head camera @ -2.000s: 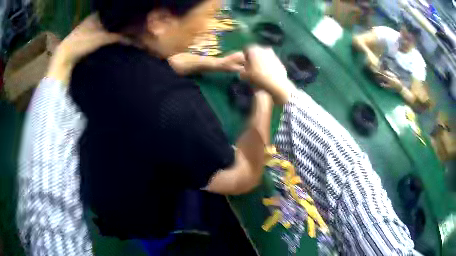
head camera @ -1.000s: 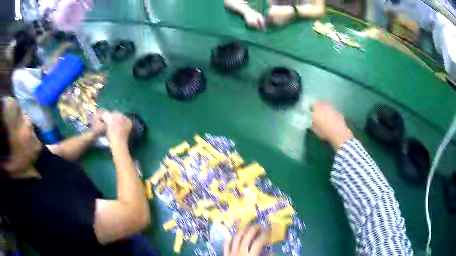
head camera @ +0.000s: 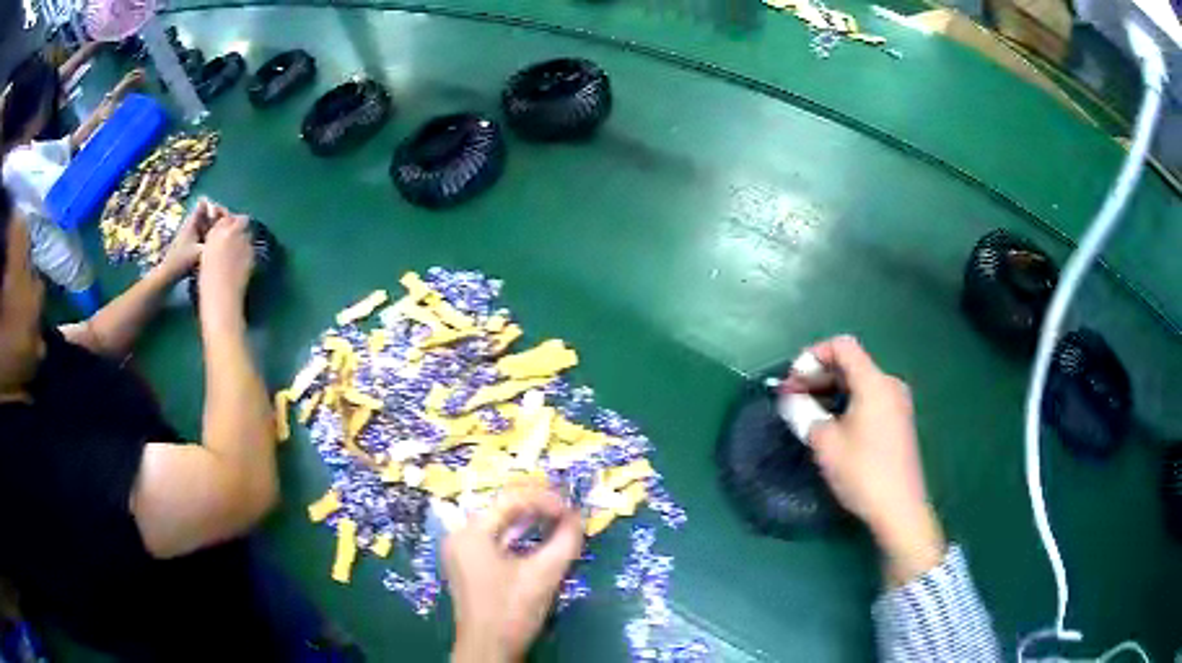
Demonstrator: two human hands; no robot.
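Note:
A black ribbed round housing (head camera: 752, 466) stands on the green bench in front of me, right of the strip pile. My right hand (head camera: 862, 447), with white covers on its fingertips, is at the housing, thumb and finger closed at its upper part and hiding much of its centre. A large loose pile of yellow and blue-purple patterned strip pieces (head camera: 480, 421) lies left of it. My left hand (head camera: 512, 570) is over the pile's near edge, fingers curled, cut off by the bottom edge. Patterned material shows between its fingers; whether it is held is unclear.
More black housings (head camera: 447, 158) stand in a row at the back left, and others (head camera: 1011, 282) at right. A white cable (head camera: 1053, 350) hangs at right. A person in black (head camera: 97, 479) works at left, near another strip pile (head camera: 156, 188) and a blue bin (head camera: 106, 162).
The view has shifted. The housing that stood left of my right hand is now nearer me, under that hand. My left hand has come further into view over the pile, its fingers curled.

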